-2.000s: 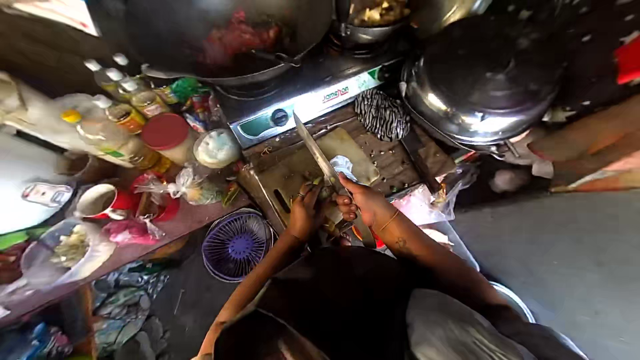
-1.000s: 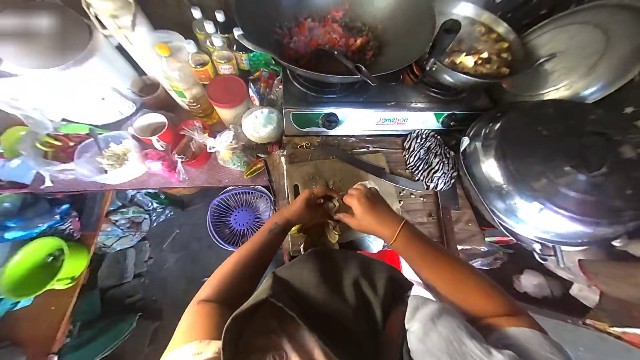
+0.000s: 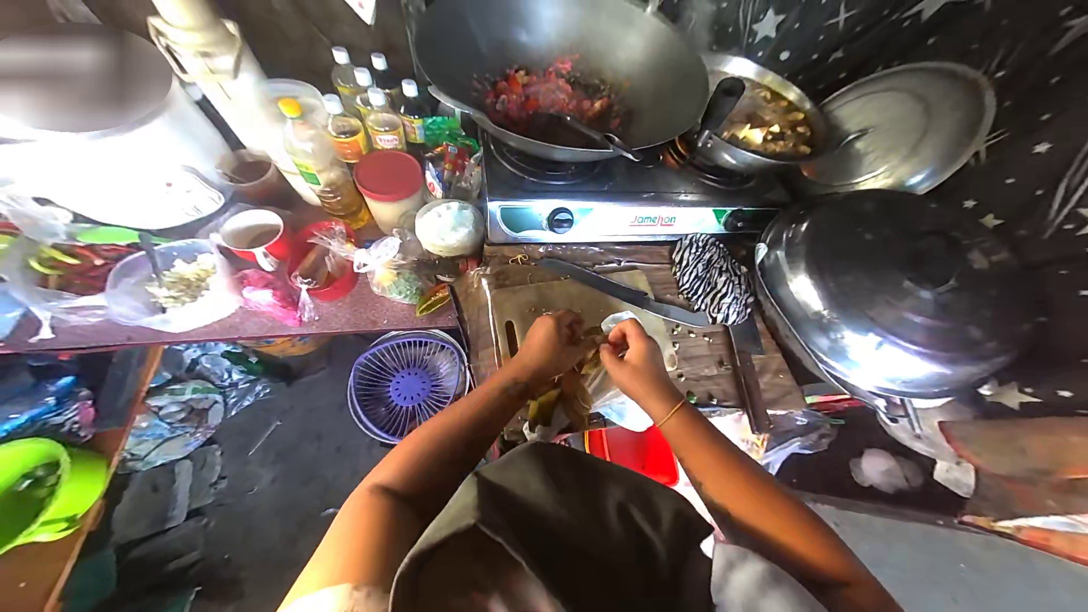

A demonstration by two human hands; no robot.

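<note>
Over the near part of a cutting board (image 3: 544, 297), my left hand (image 3: 552, 344) and my right hand (image 3: 633, 357) pinch a small brownish-green piece (image 3: 595, 340) between them; what it is cannot be told. Yellowish-green peels or leaves (image 3: 557, 404) hang just below my left hand. A clear plastic bag (image 3: 625, 412) lies under my right hand. A large knife (image 3: 603, 287) rests across the board's far side, its handle end to the right, untouched. A second blade with a dark handle (image 3: 748, 382) lies right of the board, beside a zebra-patterned cloth (image 3: 714, 279).
Beyond the board stands a two-burner gas stove (image 3: 629, 221) with a wok (image 3: 561, 93) of red food and a pan (image 3: 765, 119). A large lidded metal pot (image 3: 892, 297) is at right. Bottles, jars and cups crowd the left counter (image 3: 374, 319); a purple basket (image 3: 408, 387) sits below.
Two seconds ago my right hand held the knife upright over the board; the knife now lies on the board and both hands are on the small piece. The view has turned.
</note>
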